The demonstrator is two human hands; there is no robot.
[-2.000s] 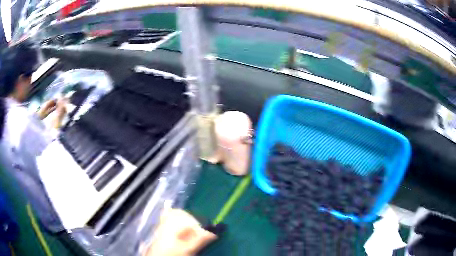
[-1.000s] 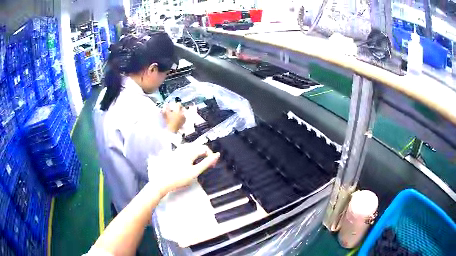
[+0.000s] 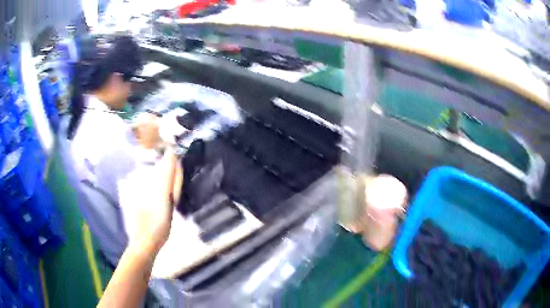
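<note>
My left hand [image 3: 148, 204] reaches in from the lower left, blurred, over the near left side of the packing tray. Its fingers are at the left ends of the black housings [image 3: 277, 162], which lie in tight rows on a white liner sheet [image 3: 187, 249]. Dark pieces show right beside the fingertips; blur hides whether the hand holds any. A few housings lie apart at the near end of the liner. My right hand is not in view.
A co-worker [image 3: 108, 138] sits at the left with hands near clear plastic film [image 3: 205, 99]. A metal post [image 3: 359, 114] and pink cup [image 3: 383, 210] stand right of the tray. A light-blue basket [image 3: 416, 222] holds small black caps [image 3: 458, 271]. Blue crates [image 3: 24, 180] are far left.
The view has swung right since a second ago, showing more of the basket. My left hand stays over the tray's left side, its fingers now pointing more upward in the picture.
</note>
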